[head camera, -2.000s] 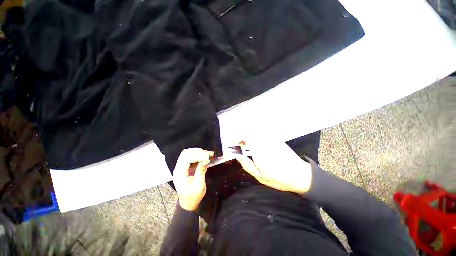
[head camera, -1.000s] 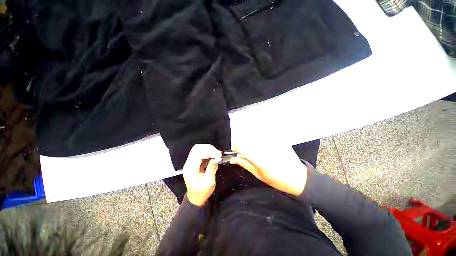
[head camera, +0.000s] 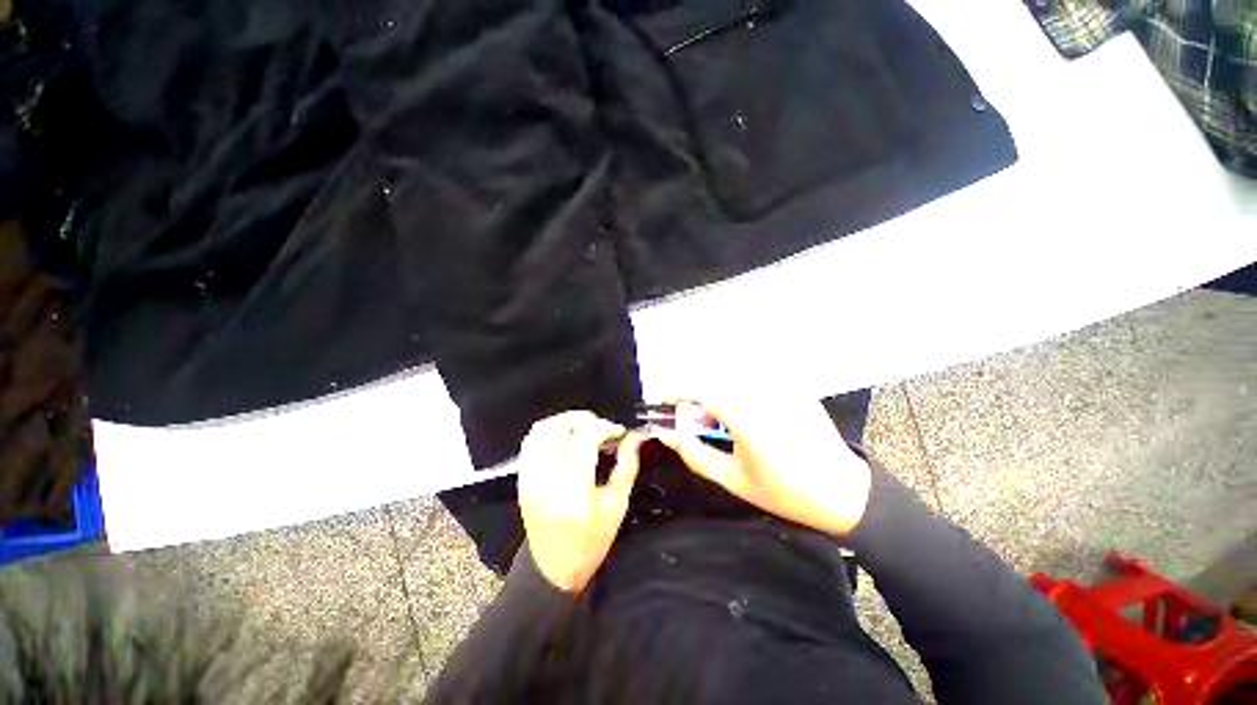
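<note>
A black jacket lies over the white table, with white lint specks and a pocket at the upper right. Its sleeve hangs down to the table's front edge. My left hand pinches the sleeve's open end between thumb and fingers. My right hand holds thread snips, dark blades pointing left at the cuff, with small red and blue parts showing. The blades' tips are close to my left fingertips. Any thread end is too small to see.
The white table curves across the view. Plaid garments lie at the upper right. Brown cloth and a blue crate are at the left. A red stool stands on the speckled floor at the lower right.
The view has shifted, bringing the plaid garments into sight. Both hands remain at the cuff. The snips' coloured parts show more than one second ago, and my left hand has turned slightly.
</note>
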